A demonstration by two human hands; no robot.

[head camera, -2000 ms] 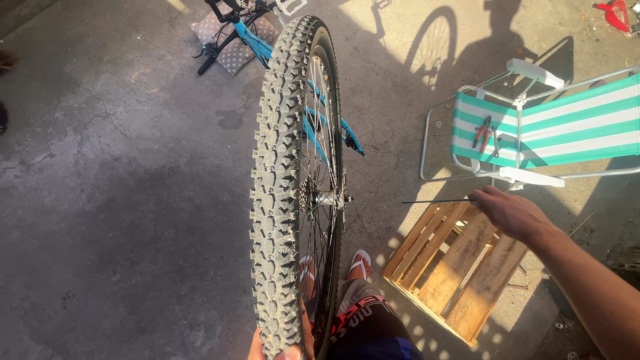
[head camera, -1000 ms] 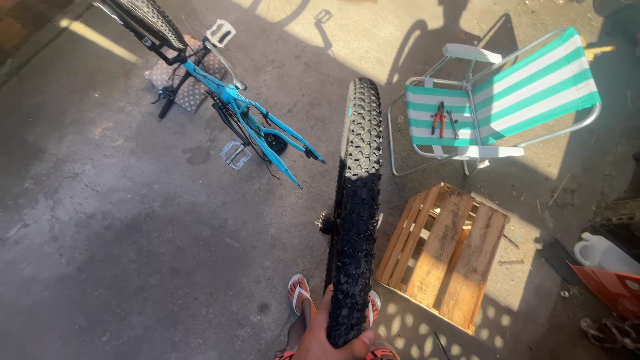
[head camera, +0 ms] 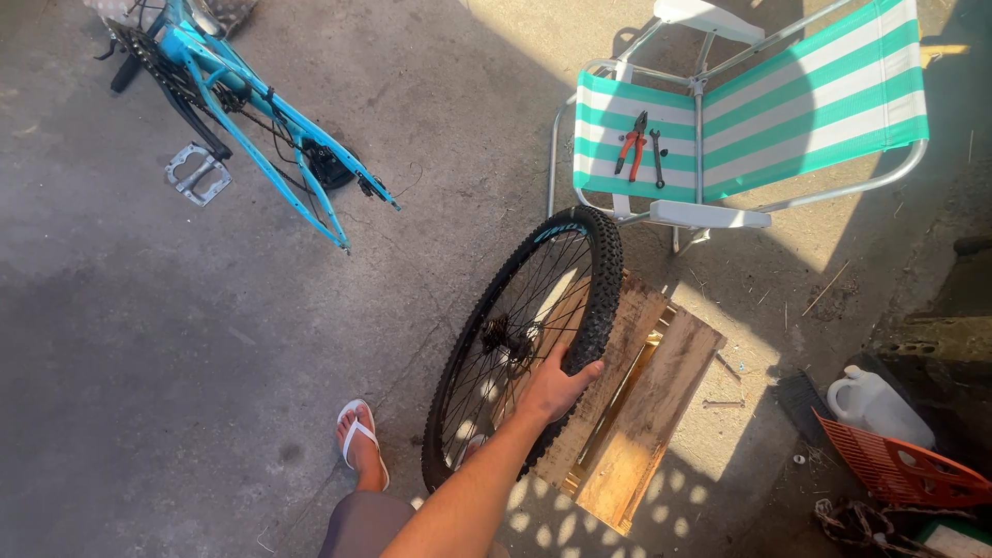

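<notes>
My left hand (head camera: 552, 387) grips the rim and knobby black tyre of a bicycle wheel (head camera: 608, 263), its thumb over the tread. The wheel leans at a slant over a slatted wooden crate (head camera: 682, 349), with a sprocket cassette (head camera: 496, 333) at its hub. Whether the tyre touches the crate, I cannot tell. My right hand is out of view. The turquoise bicycle frame (head camera: 225, 116) lies at the upper left, no wheel between its rear stays, a metal pedal (head camera: 198, 174) beside it.
A striped folding chair (head camera: 821, 108) holds red-handled pliers (head camera: 633, 147) and a wrench (head camera: 657, 159). Right of the crate, another wrench (head camera: 724, 404) lies on the concrete. A white plastic jug (head camera: 880, 407) and an orange plastic rake head (head camera: 899, 465) are at the lower right. My sandalled foot (head camera: 360, 442) is left of the wheel.
The wheel has moved right, from beside the crate to over it, and now shows its spokes. My right hand, holding a thin rod two seconds ago, has left the view.
</notes>
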